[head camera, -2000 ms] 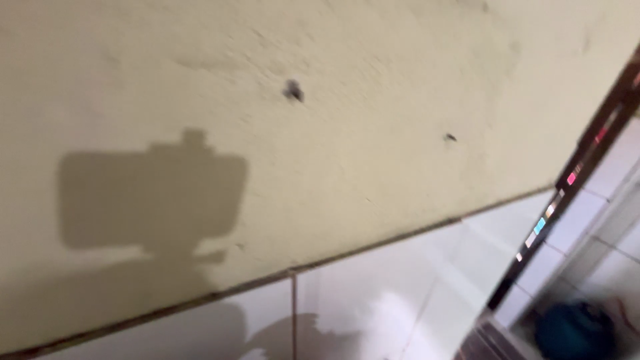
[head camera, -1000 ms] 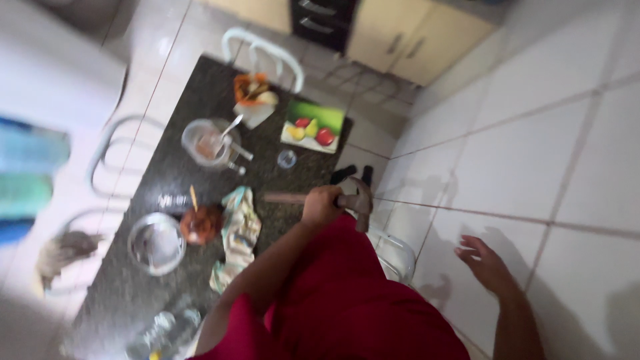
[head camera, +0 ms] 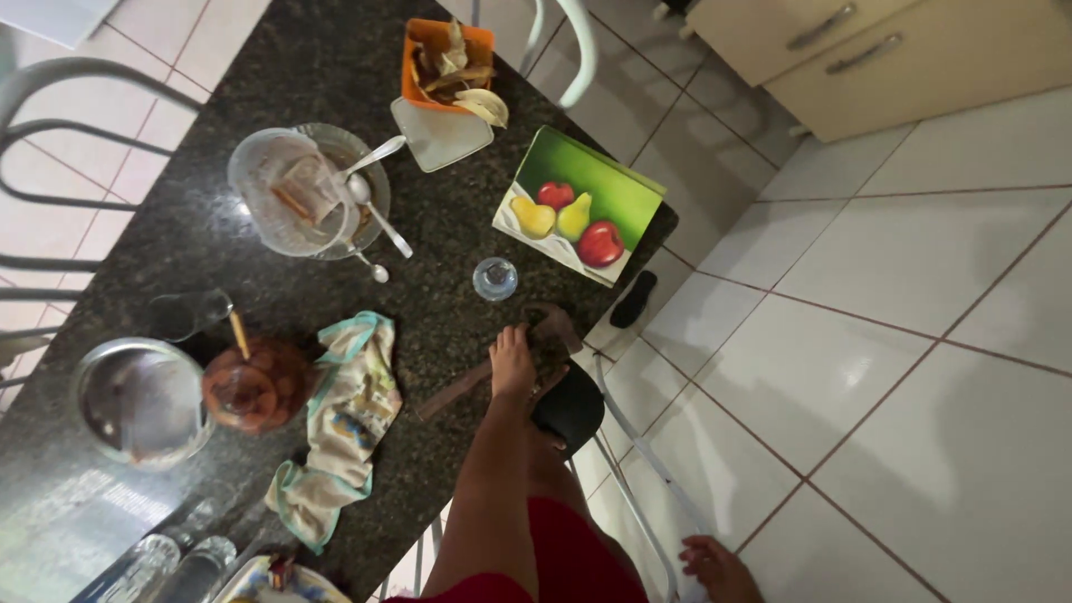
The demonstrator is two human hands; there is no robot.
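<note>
My left hand (head camera: 512, 360) is over the wooden handle of a claw hammer (head camera: 459, 390) at the edge of the dark granite table (head camera: 444, 310), fingers around the handle. The hammer's metal head lies beyond the fingertips. Close to that hand are a small clear glass (head camera: 495, 279) and a black rounded object (head camera: 569, 410). My right hand (head camera: 714, 566) is low at the right, fingers loosely curled and apart, beside the light metal tube of a chair (head camera: 645, 444). No object shows in it; whether it touches the tube is unclear.
On the table are a fruit-picture board (head camera: 586, 205), an orange container with peels (head camera: 448, 42), a plastic jug (head camera: 276, 167), spoons, a cloth (head camera: 356, 410), a brown pot (head camera: 251, 389) and a metal bowl (head camera: 138, 360). A tiled wall (head camera: 879, 377) stands right; chairs are left.
The view has swung from the wall to the table. Since one second ago, the hammer in my left hand has come down to the table edge, and my right hand has moved lower, beside the chair.
</note>
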